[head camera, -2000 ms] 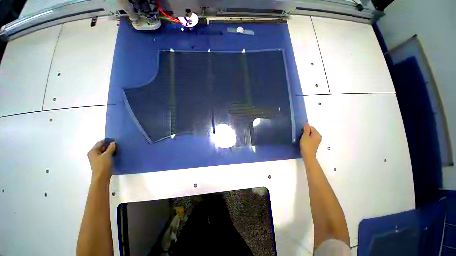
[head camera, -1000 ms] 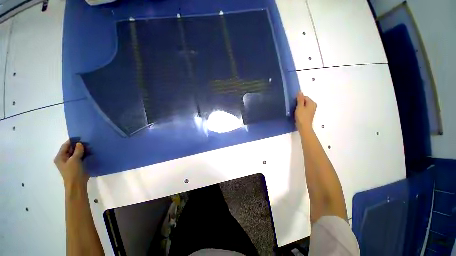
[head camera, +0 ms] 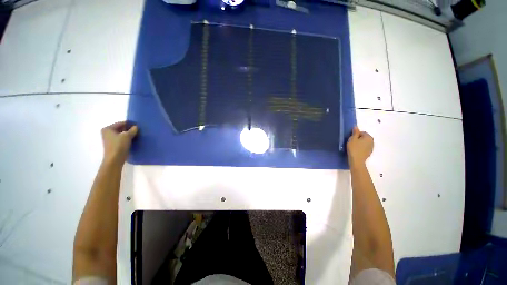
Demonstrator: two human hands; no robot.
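Observation:
A blue plastic sewing template [head camera: 189,150] lies flat on the white machine bed. Under its glossy cover is a dark body-shaped fabric panel [head camera: 228,83] with a thin pale rim. Several yellowish slot lines cross the panel, with a dense patch at its right. A bright round glare hides part of its near edge. My left hand [head camera: 118,142] grips the template's left edge near the front corner. My right hand [head camera: 359,146] grips its right edge near the front corner. Fingertips are partly hidden at both edges.
Part of the machine head [head camera: 179,1] shows at the top edge. A metal rail [head camera: 397,18] runs across the upper right. Bolted white table panels [head camera: 411,161] flank the template. A cutout opens in front of me. Another blue template [head camera: 439,270] is at the lower right.
Against one second ago, the template sits straighter and further right in view, its slots more distinct. Both hands still hold its edges; the view has turned and shifted.

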